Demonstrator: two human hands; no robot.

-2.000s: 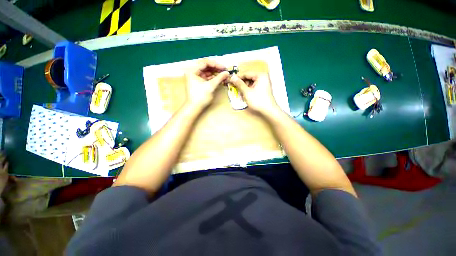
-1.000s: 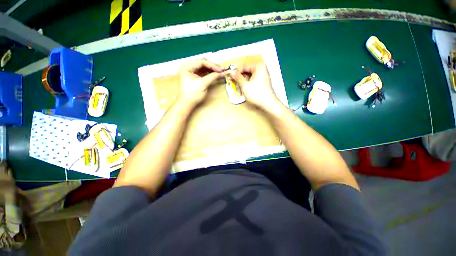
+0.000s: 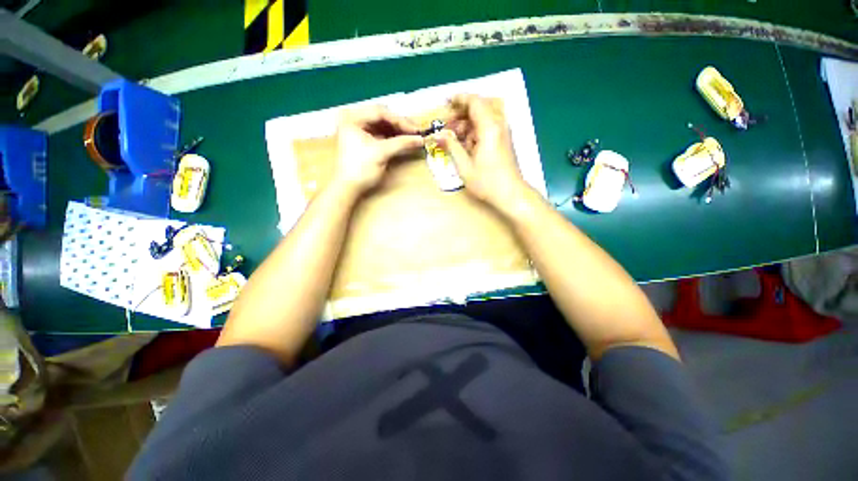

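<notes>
A white-and-yellow wired unit (image 3: 444, 167) lies on the tan work mat (image 3: 423, 244), its lead end pointing away from me. My left hand (image 3: 367, 148) is at the left of that end, thumb and finger pinched on the thin leads. My right hand (image 3: 483, 155) is at the right of the unit, its fingertips at the same leads, thumb near the unit's top. A small dark connector (image 3: 436, 126) shows between the fingertips. The exact grip of each fingertip is too small and blurred to tell.
Waiting units (image 3: 606, 181) with dark leads lie right of the mat. A dotted sheet (image 3: 99, 249) holds several units at the left. A blue tape dispenser (image 3: 141, 141) with an amber roll (image 3: 100, 141) stands behind one unit. A pale scuffed rail (image 3: 527, 28) runs before the belt.
The striped hazard marking and units on the belt have moved right or out of view. My right hand's fingers have spread and lifted slightly. The wired unit stays between my hands.
</notes>
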